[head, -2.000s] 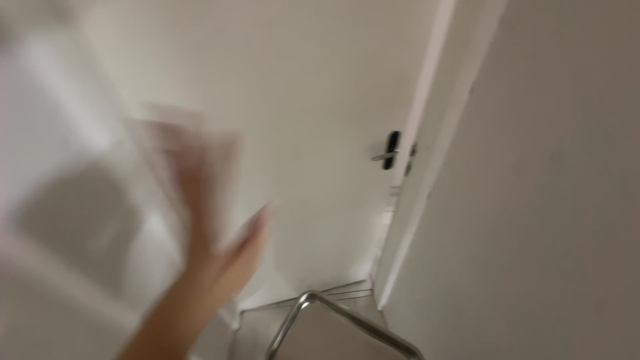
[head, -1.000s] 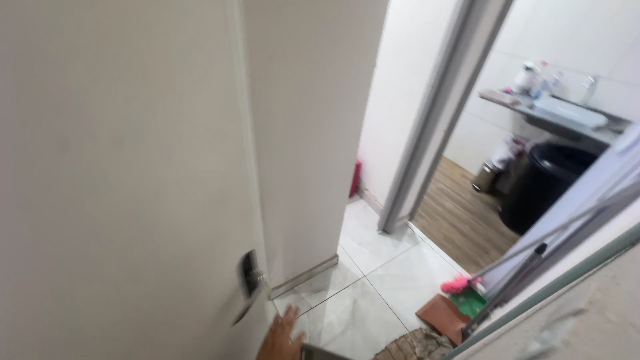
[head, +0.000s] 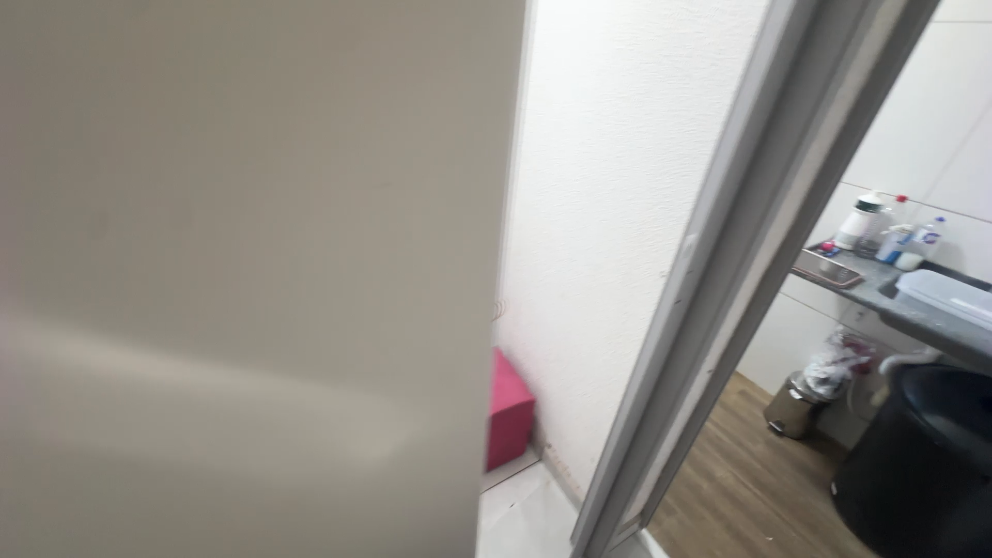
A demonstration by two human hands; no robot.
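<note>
Neither of my hands shows in the current view. A broad beige surface (head: 256,232), a wall or a door panel, fills the left half at close range. Past its edge stands a white textured wall (head: 597,194), with a pink box-like object (head: 511,411) on the floor at its foot, partly hidden by the beige surface. To the right rises a grey metal door frame (head: 697,310), tilted in the view.
Through the doorway, a dark counter (head: 876,283) bears several bottles (head: 860,221) and a translucent plastic lid or tray (head: 949,294). Below are a small metal pedal bin (head: 792,404) and a large black barrel-like container (head: 922,465) on wood-look flooring (head: 728,473).
The hand near the door handle one second ago has left the view, as have the handle and the broom-like tool. The view has moved nearer the grey-framed doorway.
</note>
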